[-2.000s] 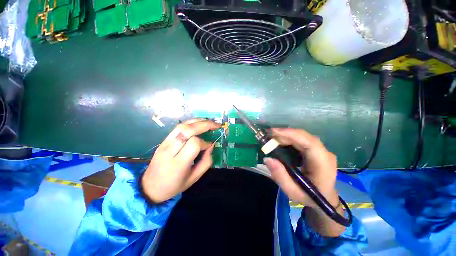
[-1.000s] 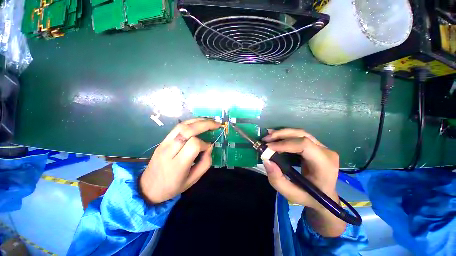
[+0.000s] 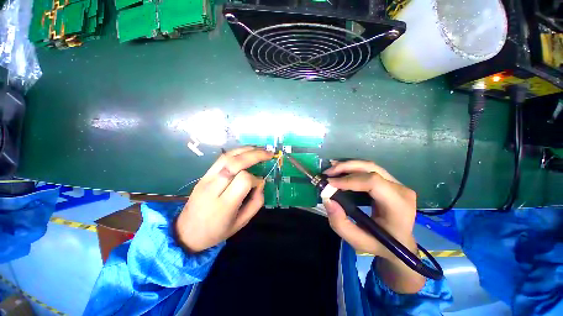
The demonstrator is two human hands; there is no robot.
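Note:
A green PCB panel lies at the near edge of the bench mat. A small orange-gold flexible circuit sits along its middle, partly hidden by my left fingertips. My left hand holds thin solder wire between thumb and finger, its index finger at the flexible circuit. My right hand grips the black soldering iron by its pale collar. The iron's metal tip points up-left, close to the flexible circuit; contact is unclear. A loose whitish piece lies left of the panel.
A black fan stands behind the panel. Green panel stacks and clear plastic bags are at rear left. A white jar leans by the black soldering station at rear right, with cords running forward.
The iron's tip has come down from above the panel to near the flexible circuit. An orange light now glows on the station. My left hand has barely moved.

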